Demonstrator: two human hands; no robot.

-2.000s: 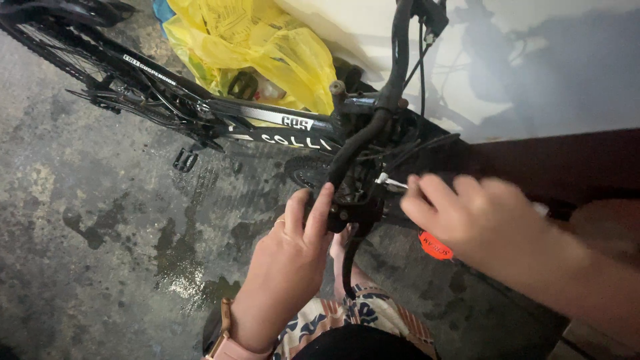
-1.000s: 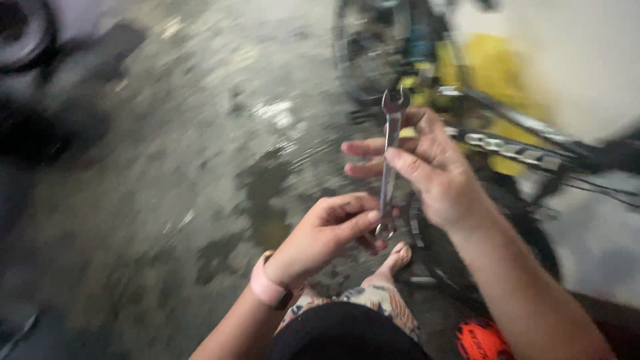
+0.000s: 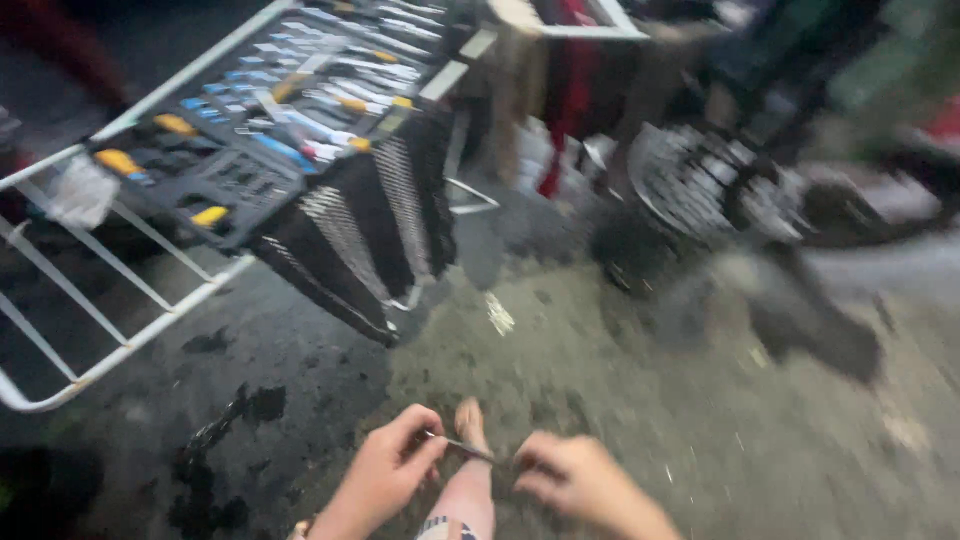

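My left hand [image 3: 401, 469], low in the middle of the view, holds one end of a slim metal wrench [image 3: 466, 448] between thumb and fingers. The wrench points right, over my lower leg. Just past its free end is my right hand [image 3: 559, 472], blurred, with its fingers curled; it looks apart from the wrench. At the upper left an open tool case [image 3: 247, 176] with many wrenches and yellow-and-black tools lies on a white metal rack.
The white rack [image 3: 161, 315] reaches along the left, with dark cloth [image 3: 352, 247] hanging from it. A blurred wheel [image 3: 690, 180] stands at the upper right. Wet concrete floor [image 3: 585, 352] lies below, with my bare foot [image 3: 469, 420] on it.
The view has swung from the bicycle to the rack and tool case. Both hands were on the wrench one second ago; now my left hand holds it and my right hand is off it.
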